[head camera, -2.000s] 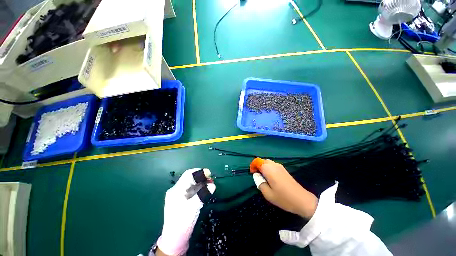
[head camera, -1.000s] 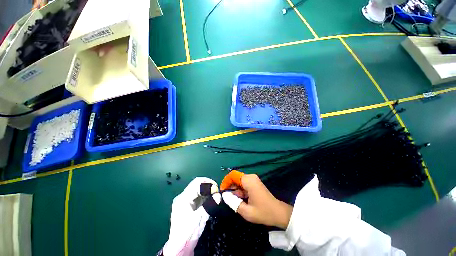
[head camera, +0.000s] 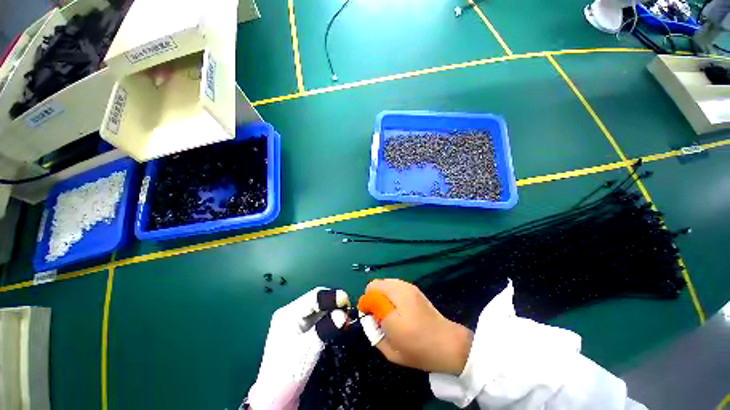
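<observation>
My left hand (head camera: 298, 340), in a white glove with black fingertip cots, is at the lower centre, its thumb and finger pinched at a cable end. My right hand (head camera: 412, 324), with an orange cot and a white wrap, meets it from the right, fingertips pinched on the same cable end (head camera: 354, 317). The fingers hide most of this cable; what tiny part sits on it cannot be told. The large bundle of black cables (head camera: 568, 260) fans out to the right and passes under my right arm. A few leads (head camera: 416, 239) stick out to the left above my hands.
A blue tray of grey-brown metal parts (head camera: 507, 188) is beyond my hands. Blue trays of black parts (head camera: 273, 210) and white parts (head camera: 48, 240) stand left, below a cream bin (head camera: 168, 120). Several black pieces (head camera: 269, 279) lie on the green mat. A cream tray (head camera: 700, 104) is far right.
From two seconds ago, my right hand has moved left to meet my left hand. Over the last second, my right fingers have turned and closed further around the cable end.
</observation>
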